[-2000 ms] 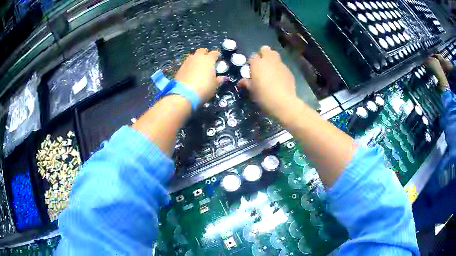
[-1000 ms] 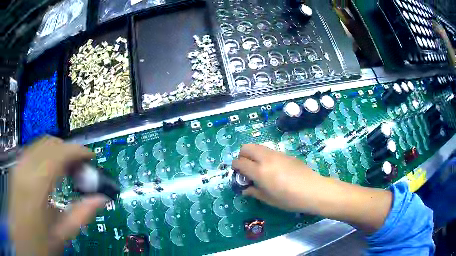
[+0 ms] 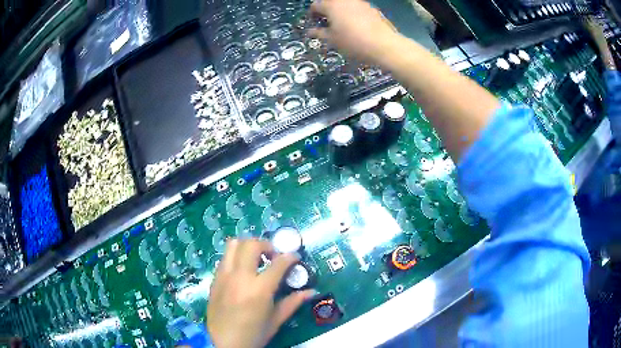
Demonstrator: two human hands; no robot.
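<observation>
The green circuit board (image 3: 272, 197) lies across the view. My left hand (image 3: 245, 292) is low over it, thumb and forefinger around a black capacitor with a silver top (image 3: 297, 276). A second capacitor (image 3: 287, 240) stands just behind that one. Three more capacitors (image 3: 369, 122) stand in a row at the board's far edge. My right hand (image 3: 351, 27) is over the clear blister tray (image 3: 272, 68), fingers bent at the top of the picture; whether they hold anything is hidden. Two copper-orange coils (image 3: 403, 257) sit near the board's near edge.
Behind the board on the left are bins of blue components (image 3: 41, 214), cream components (image 3: 99, 166) and small white components (image 3: 211, 112). Plastic bags (image 3: 112, 41) lie behind them. A metal rail (image 3: 402, 316) runs along the near edge. Another person's arm (image 3: 600, 41) reaches in at right.
My right hand has moved from the board up to the blister tray. My left hand has moved from the far left to the board's middle, at a capacitor. The view has shifted.
</observation>
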